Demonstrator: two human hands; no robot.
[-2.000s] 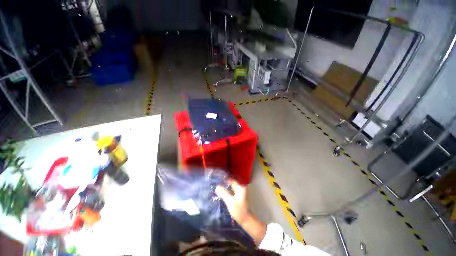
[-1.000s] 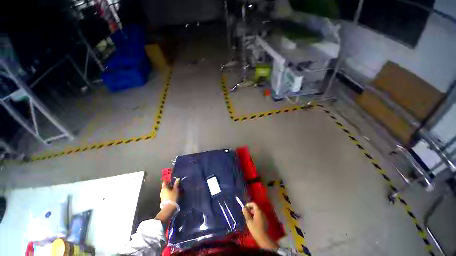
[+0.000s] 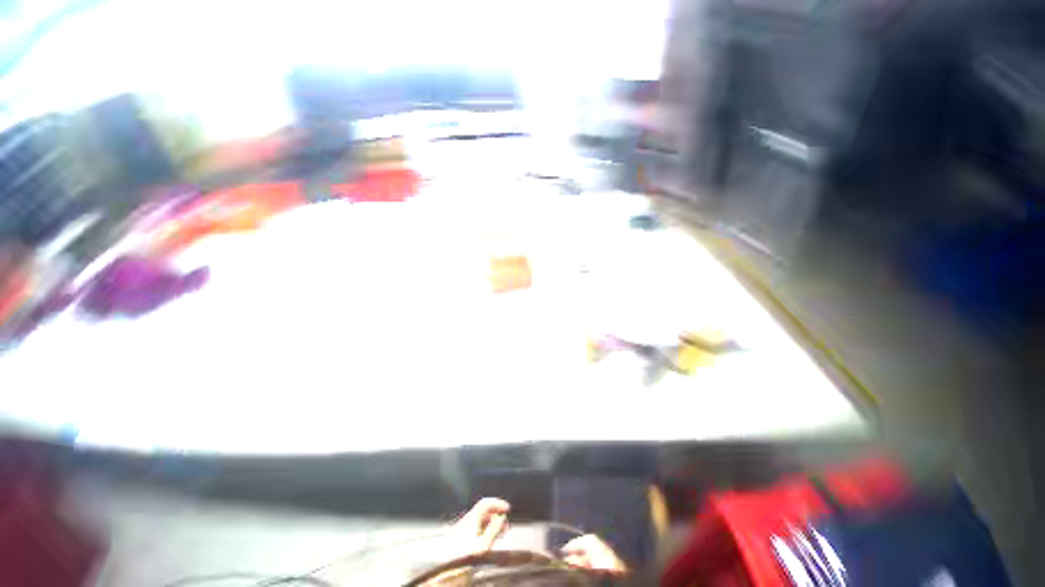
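Note:
My left hand [image 3: 487,522] is at the bottom edge, left of the picture's middle, small and blurred. My right hand [image 3: 594,553] is close beside it, partly cut off by the bottom edge. No held thing shows clearly in either hand, and their finger positions are unclear. The dark navy trousers in a shiny clear bag [image 3: 922,533] lie on the red crate [image 3: 739,539] at the bottom right, away from both hands.
The large white table [image 3: 367,344] lies ahead, its near edge beyond my hands. Blurred orange, red and purple items [image 3: 140,284] lie at its left. A small orange piece [image 3: 511,273] and yellow and dark items [image 3: 697,351] lie further right.
The view has swung left from the crate to the table. Both hands, earlier on the bagged trousers, are now away from them. The bagged trousers now show at the bottom right.

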